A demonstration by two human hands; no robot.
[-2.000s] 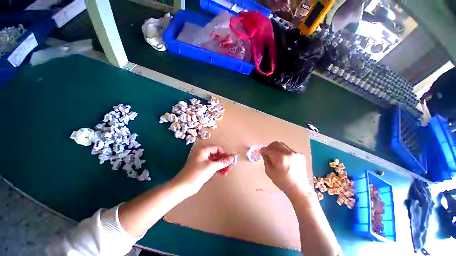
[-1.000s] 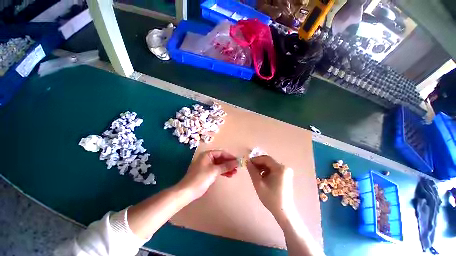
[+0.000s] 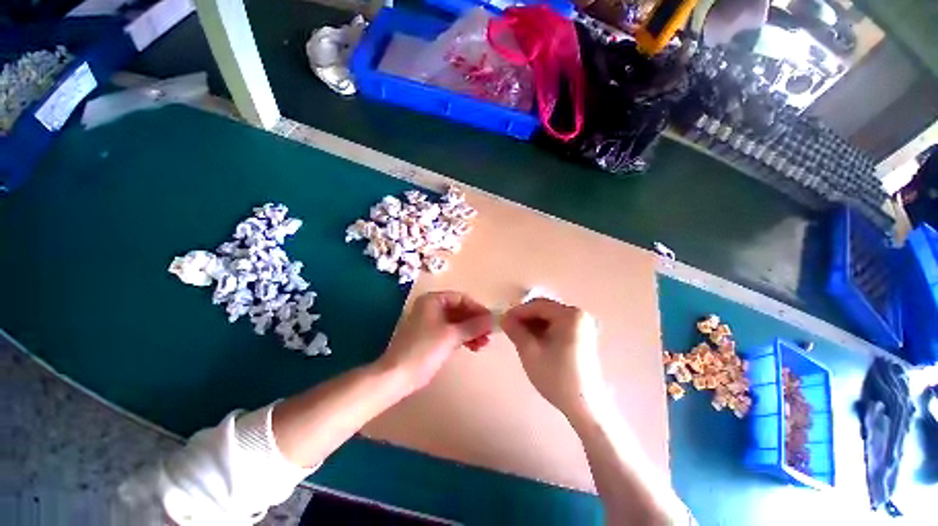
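Note:
My left hand [image 3: 444,334] and my right hand [image 3: 547,339] meet over the cardboard sheet [image 3: 535,431]. My left fingers pinch a small pale piece [image 3: 496,320], mostly hidden between the fingertips. My right fingertips touch it from the right; whether they hold a part of their own cannot be seen. The small round dish [image 3: 537,294] shows only as a white edge behind my right fingers. A pile of joined pieces [image 3: 406,234] lies at the cardboard's upper left corner. White housings [image 3: 257,272] lie farther left on green. Orange-tan parts [image 3: 710,368] lie at the right.
A small blue basket [image 3: 763,411] with pinkish-brown pieces stands right of the orange-tan pile. Behind the bench's pale strip are a blue tray [image 3: 442,101], a pink-red bag [image 3: 561,72] and a black bag [image 3: 622,113]. A pale upright [image 3: 239,62] rises at the back left. Dark cloth [image 3: 885,431] lies far right.
My right hand has come from the dish to my left hand, and the fingertips are now together. The dish is now mostly covered. The view has shifted slightly.

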